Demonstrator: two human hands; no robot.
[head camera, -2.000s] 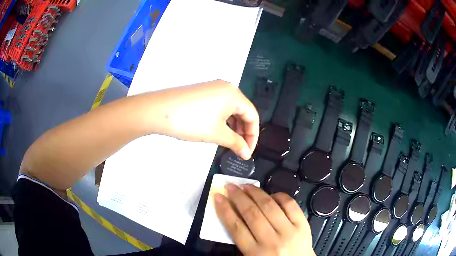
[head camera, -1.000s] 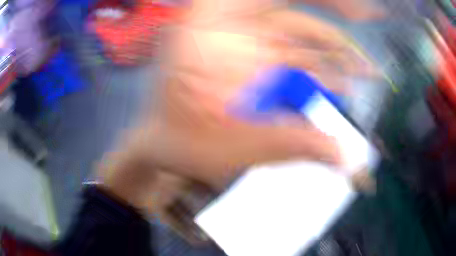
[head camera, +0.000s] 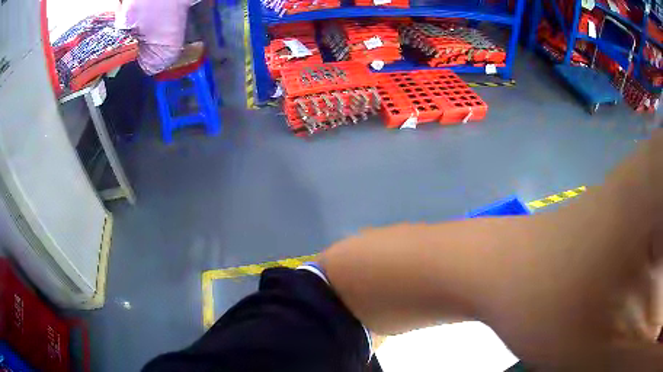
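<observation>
My left forearm, with a black sleeve at the elbow, crosses the lower right of the head view. My left hand (head camera: 634, 298) is large, blurred and cut off at the right edge, so its fingers and anything in them cannot be made out. A white sheet (head camera: 447, 349), likely a label sheet, shows below the forearm at the bottom edge. My right hand is out of the picture. No watches can be made out.
A blue bin (head camera: 501, 208) shows behind my forearm. Red-orange trays (head camera: 429, 98) lie on the grey floor before a blue shelf (head camera: 392, 13). A person in pale purple clothing (head camera: 154, 29) is at the upper left, by a blue stool (head camera: 187, 98). A white cabinet (head camera: 51, 152) stands left.
The view has swung up and left from the watches to the floor and shelves. My left hand has moved to the right edge; my right hand has left the picture.
</observation>
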